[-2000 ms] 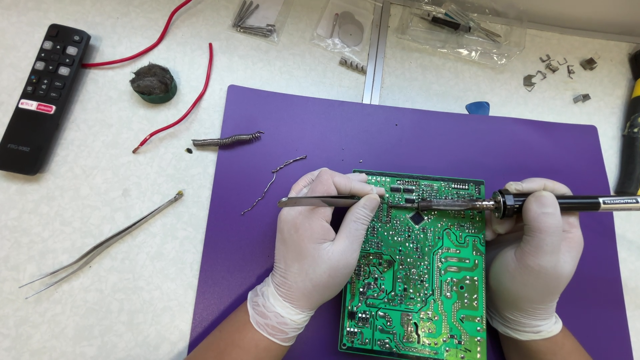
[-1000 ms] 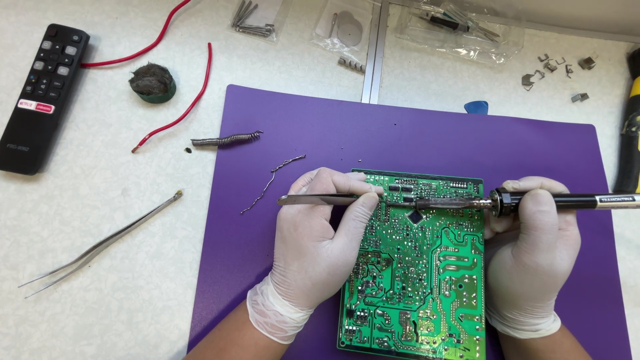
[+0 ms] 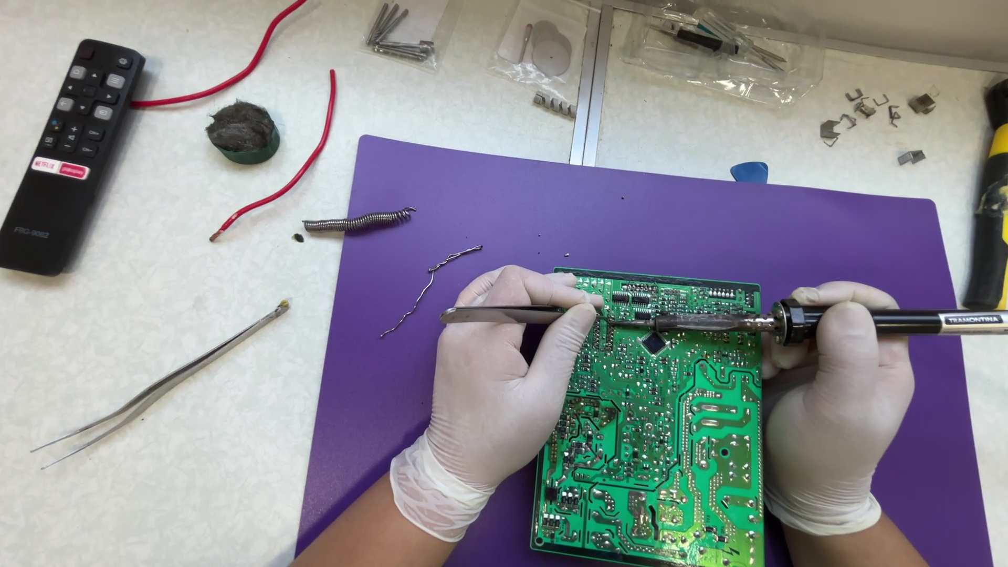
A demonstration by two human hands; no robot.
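A green printed circuit board (image 3: 654,441) lies on a purple mat (image 3: 488,185), solder side up. My gloved left hand (image 3: 504,378) pinches metal tweezers (image 3: 504,315), whose tips point right over the board's upper left part. In my gloved right hand (image 3: 843,402) is a Tramontina soldering iron (image 3: 890,320), its shaft lying level above the board and its tip pointing left, close to the tweezer tips. Whether the tips touch each other or a component cannot be told. Just below the iron's shaft sits a square black chip (image 3: 654,342).
Coiled solder wire (image 3: 358,221) and a twisted strand (image 3: 429,283) lie left of the board. Further left are other tweezers (image 3: 165,382), red wires (image 3: 315,153), a tin of dark fibre (image 3: 244,134) and a remote control (image 3: 67,157). Small metal clips (image 3: 865,108) and plastic bags (image 3: 724,47) lie behind.
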